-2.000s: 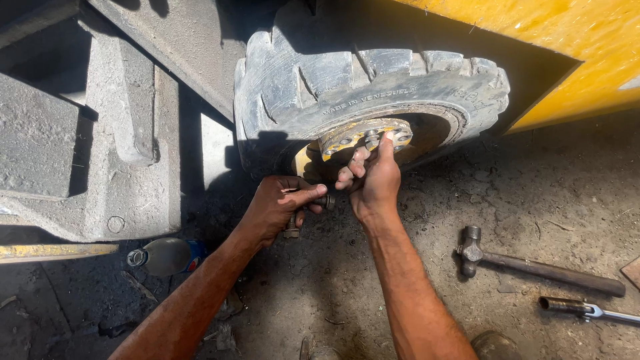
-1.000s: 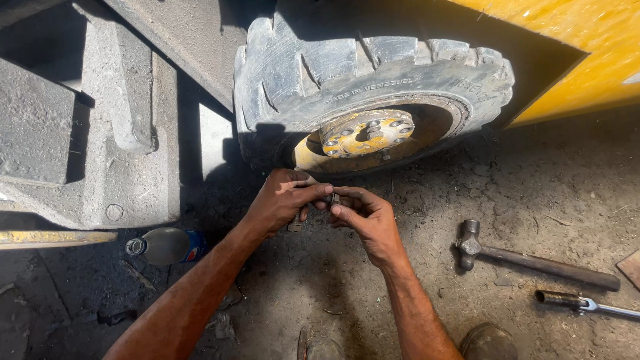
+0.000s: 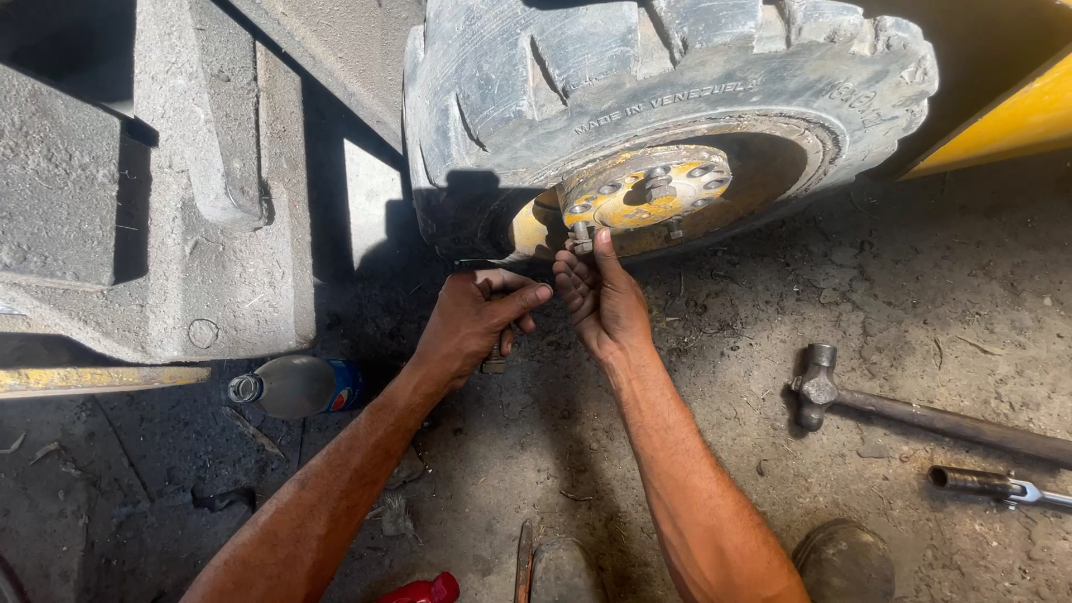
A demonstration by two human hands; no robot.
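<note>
Between the thumb and fingers of my right hand (image 3: pixel 605 297) is a hex-head bolt (image 3: pixel 581 238), held at the near left edge of the yellow wheel hub (image 3: pixel 645 188). The hub has a ring of holes and a bolt at its centre. Another bolt (image 3: pixel 675 227) hangs at its lower edge. Around the hub is a worn, treaded rubber tyre (image 3: pixel 670 75). My left hand (image 3: pixel 490 318) is curled just left of the right one, in front of the tyre, with a metal bolt (image 3: pixel 494 363) sticking out below its fingers.
A ball-peen hammer (image 3: pixel 921 410) and a socket on a ratchet handle (image 3: pixel 980 483) lie on the dirt at right. A plastic bottle (image 3: pixel 293 386) lies beside the dusty metal frame (image 3: pixel 226 293) at left. A red object (image 3: pixel 425 590) and two shoe tips (image 3: pixel 844 561) show at the bottom.
My hands, together below the hub one second ago, are now apart. The right hand has moved up to the hub's lower edge with a bolt.
</note>
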